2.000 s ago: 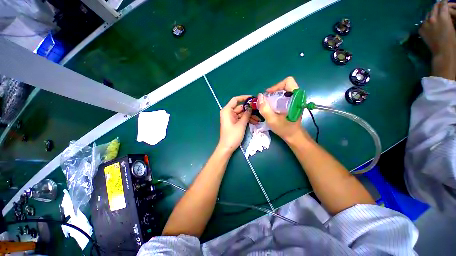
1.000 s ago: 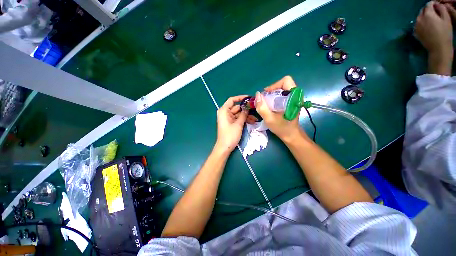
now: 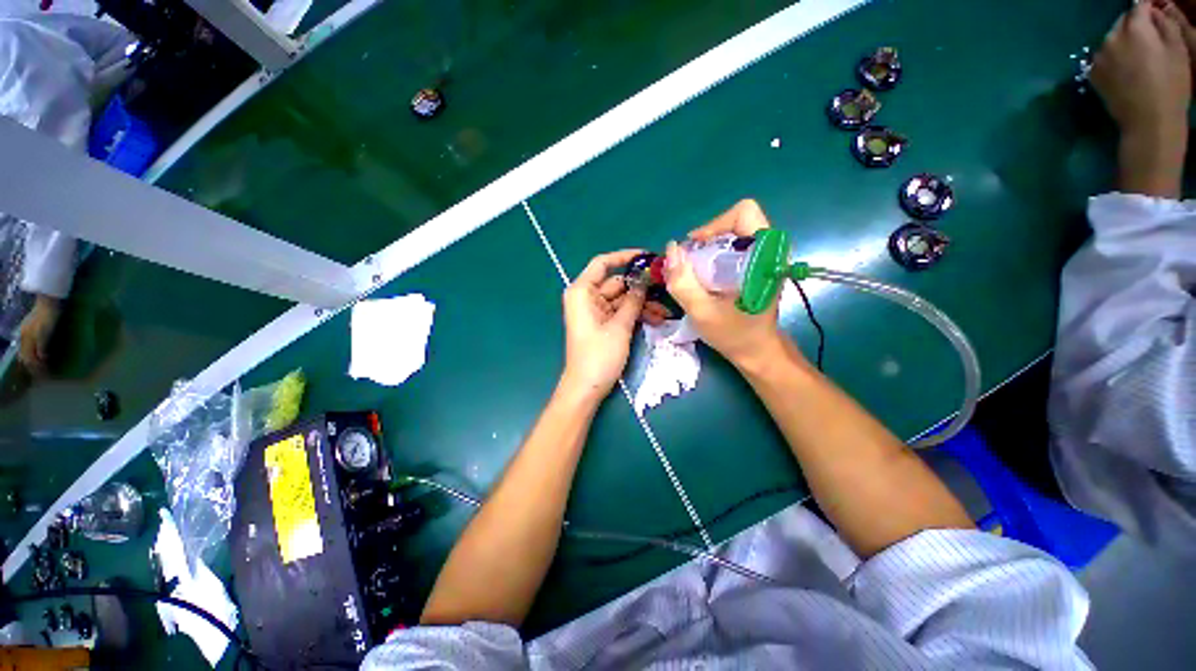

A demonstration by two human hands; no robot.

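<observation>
My left hand (image 3: 603, 321) holds a small dark round part (image 3: 639, 274) between its fingertips above the green bench. My right hand (image 3: 719, 299) is closed around the clear-pinkish barrel of a syringe (image 3: 720, 266). The red tip of the syringe points left and is at the round part; whether it touches is hidden by the fingers. The green adapter (image 3: 765, 270) sits at the barrel's rear, with a clear curved air hose (image 3: 947, 330) running from it. A crumpled white wipe (image 3: 668, 371) lies on the bench just below the hands.
Several round parts (image 3: 927, 197) lie at the upper right, near another person's hand (image 3: 1144, 72). A flat white sheet (image 3: 391, 338), plastic bag (image 3: 197, 452) and black controller (image 3: 295, 544) are at left. A pale rail (image 3: 564, 164) crosses behind; one round part (image 3: 428, 102) lies beyond it.
My hands keep the same grip, with the syringe tip at the part. The view has shifted slightly. The round part beyond the rail has moved left, and a person's hand has appeared at the far left.
</observation>
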